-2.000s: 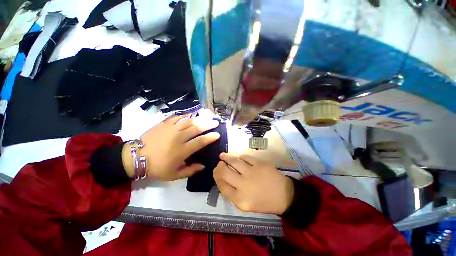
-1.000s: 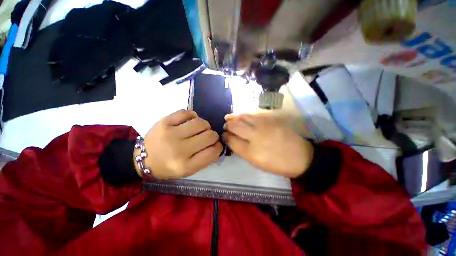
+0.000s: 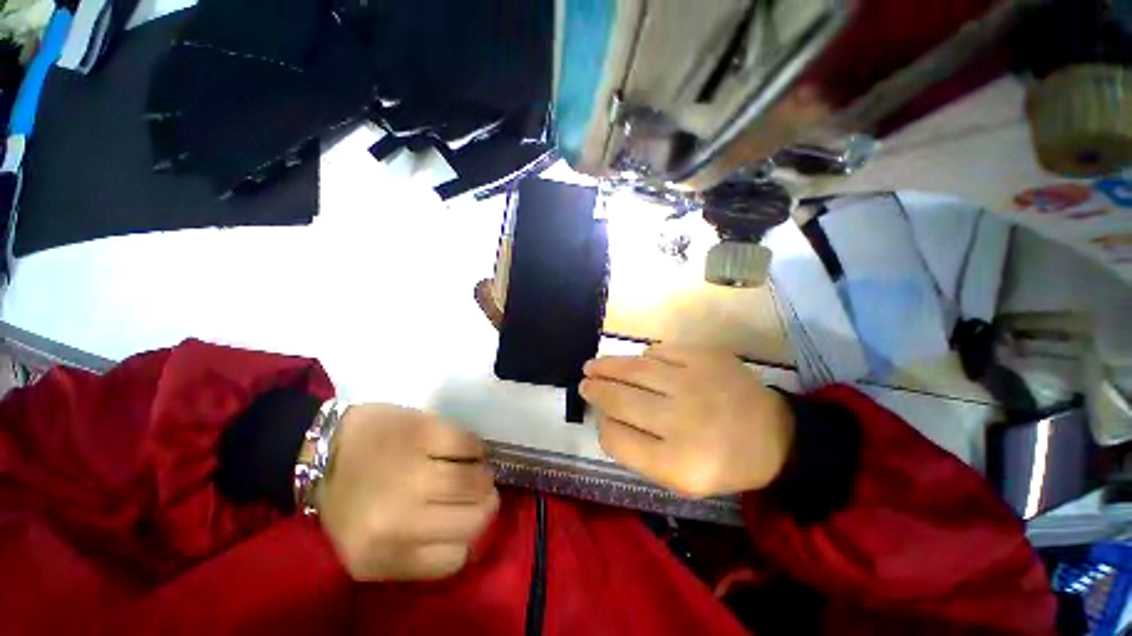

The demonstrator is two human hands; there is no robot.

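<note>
A small black rectangular piece [image 3: 550, 286] lies flat on the white machine bed, its far end under the presser foot area in bright light. A narrow black strip [image 3: 575, 401] sticks out at its near right corner. My right hand [image 3: 689, 420] rests at that corner with its fingertips at the piece's edge; whether it grips the strip is unclear. My left hand [image 3: 407, 493] is blurred, off the piece, over the table's front edge, with curled fingers; nothing shows in it. The needle itself is lost in glare.
The sewing machine head [image 3: 732, 75] fills the upper right. Stacked black cut pieces [image 3: 248, 93] lie at the left. White and pale blue strips [image 3: 888, 280] lie right of the needle. A dark shiny rectangle [image 3: 1038, 460] is at right, a blue basket [image 3: 1095, 578] lower right, a ruler [image 3: 596, 485] along the front edge.
My left hand has left the black piece and moved down toward me. My right hand stays near the piece's near right corner, slightly lower. More of the black piece is uncovered.
</note>
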